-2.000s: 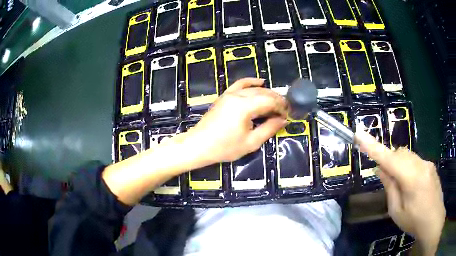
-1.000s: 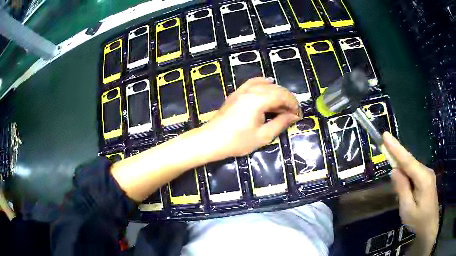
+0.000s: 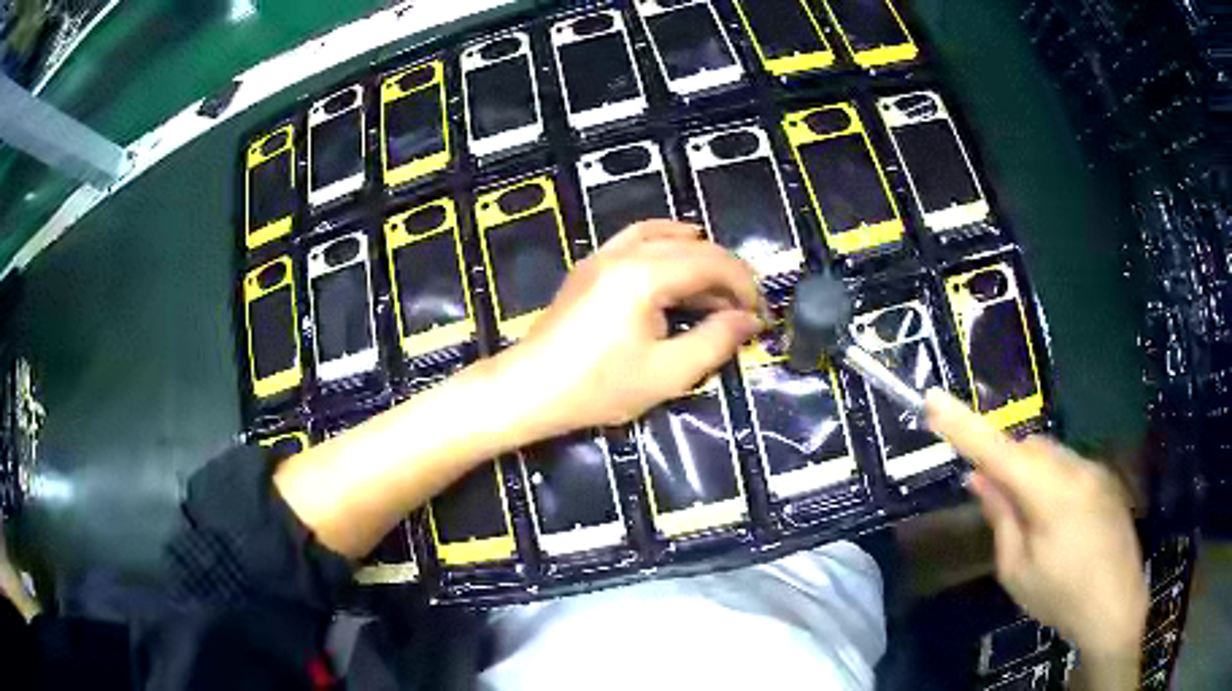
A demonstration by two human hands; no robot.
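Observation:
A black blister tray (image 3: 622, 554) holds three rows of phone back covers, some with yellow rims, some pale. My left hand (image 3: 635, 324) is over the middle of the tray, thumb and fingertips pinched at the top of a front-row cover (image 3: 808, 425). Anything between the fingertips is too small or hidden to tell. My right hand (image 3: 1047, 506) grips the handle of a small mallet (image 3: 819, 321). Its dark head is just right of my left fingertips, over the top of the same cover. The shiny shaft points down right.
The white-edged green conveyor (image 3: 324, 51) runs along the upper left, with a small black piece (image 3: 220, 99) on its edge and a grey post (image 3: 54, 132). Shiny black trays (image 3: 1128, 162) stand at right. Part of another person's arm (image 3: 16, 587) shows at far left.
The view has shifted, so the tray sits further left and lower. The mallet head swung right, away from my left fingertips, one second ago, and is now back beside them.

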